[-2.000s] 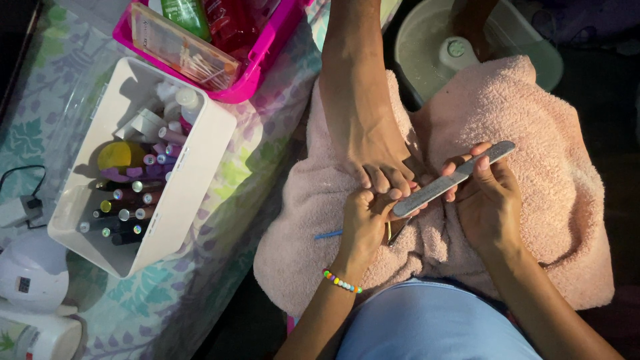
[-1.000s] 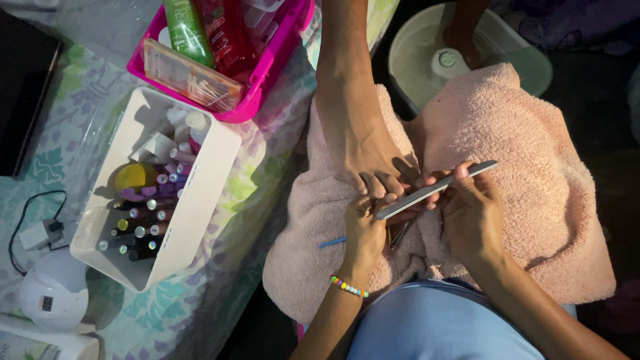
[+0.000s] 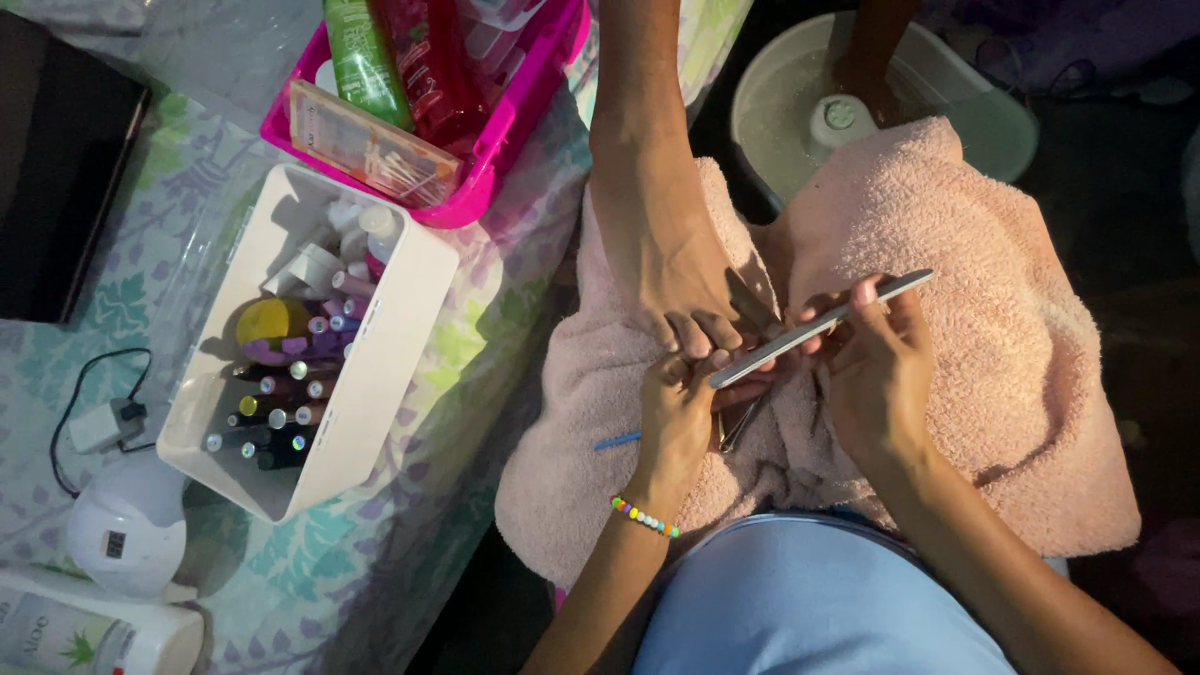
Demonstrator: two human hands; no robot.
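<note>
My right hand (image 3: 877,352) holds a grey nail file (image 3: 820,328) between thumb and fingers, its lower left end over the toes of another person's foot (image 3: 670,253). With my left hand (image 3: 682,403), which wears a bead bracelet (image 3: 645,517), I grip the toes from below; the exact finger contact is partly hidden. The foot rests on a pink towel (image 3: 975,375) spread over my lap. A thin blue stick (image 3: 619,440) lies on the towel and passes under my left hand. Beside that hand, a slim metal tool (image 3: 741,427) shows in part.
At left, a white bin (image 3: 375,375) of nail polish bottles and a pink basket (image 3: 525,122) with tubes and cotton swabs stand on a floral cloth. A nail lamp (image 3: 129,530) and a plug adapter (image 3: 98,427) lie farther left. A water-filled basin (image 3: 759,103) holds the person's other foot.
The file has turned from showing its flat face to standing more on its edge. My left hand stays at the toes.
</note>
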